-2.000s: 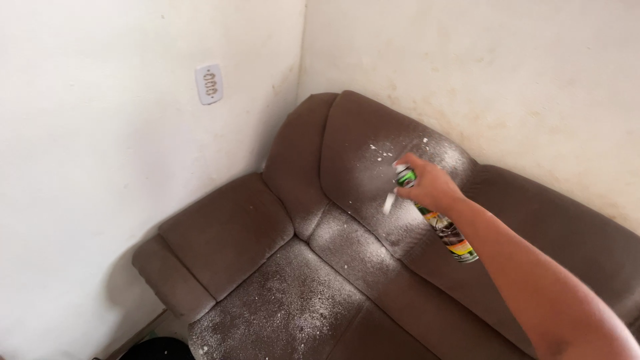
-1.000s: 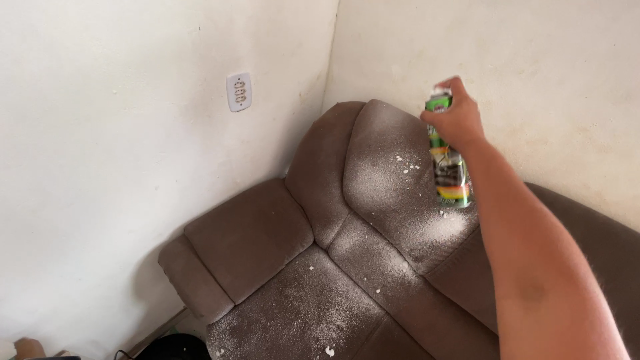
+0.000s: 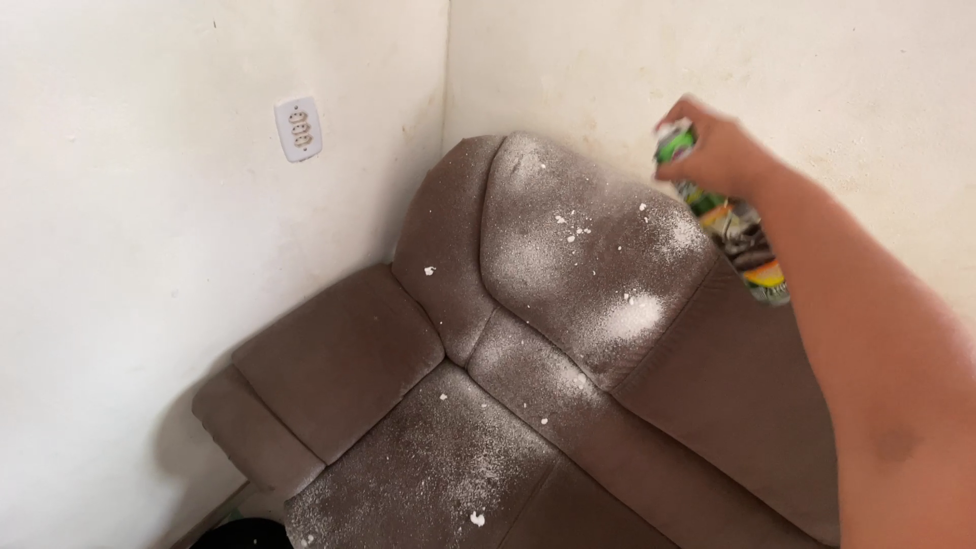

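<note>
My right hand [image 3: 717,156] is closed around the upper part of a spray can [image 3: 736,236] with a green, orange and yellow label, its top tilted to the left. The can hangs in front of the right part of the backrest of a brown upholstered sofa [image 3: 343,366], close to the wall behind. White foam or powder speckles the back cushion [image 3: 572,267], with dense patches at its right edge and lower right. More of it lies on the seat cushion [image 3: 427,457] and the strip between them. My left hand is out of view.
Two off-white walls [image 3: 152,229] meet in a corner behind the sofa. A white wall socket plate [image 3: 299,130] is on the left wall. A black round object [image 3: 242,535] stands on the floor beside the sofa's armrest [image 3: 259,435].
My right hand has gone from low before the back cushion to its upper right side, still holding the can. White deposit on the back cushion has grown, at its top and right edge too.
</note>
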